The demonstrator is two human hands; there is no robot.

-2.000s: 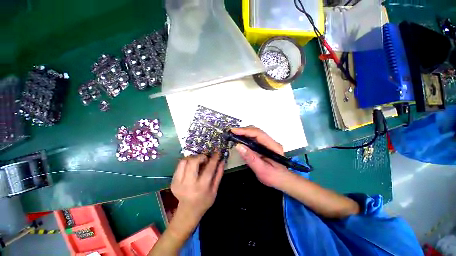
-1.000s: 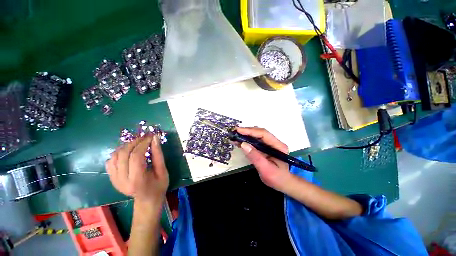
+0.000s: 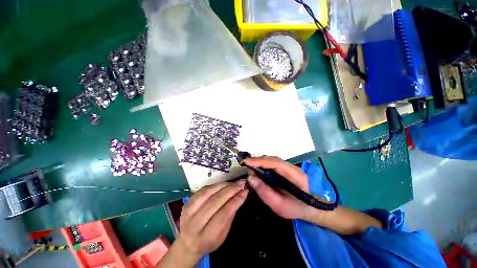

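My right hand [image 3: 280, 186] holds the black soldering iron [image 3: 287, 187], its thin metal tip pointing up-left over the lower right of the circuit board panel [image 3: 209, 142]. The panel lies tilted on the white work sheet [image 3: 277, 123]. My left hand [image 3: 212, 214] is at the sheet's front edge, fingertips together and close to the right fingers, with a tiny reddish bit at the fingertips. The solder wire [image 3: 120, 189] runs from the solder reel [image 3: 23, 194] to the left hand. A pile of small round components [image 3: 135, 153] lies left of the sheet.
The fume extractor hood [image 3: 191, 57] hangs over the sheet's back left. The tip cleaner tin [image 3: 280, 60] and yellow tray [image 3: 282, 26] stand behind. A blue box [image 3: 395, 65] is at right. Stacked board panels [image 3: 34, 111] lie left, an orange-red bin [image 3: 97, 246] lower left.
My left hand has moved from the component pile back right to beside my right hand. My right hand and the iron are slightly lower. The whole view has shifted a little.
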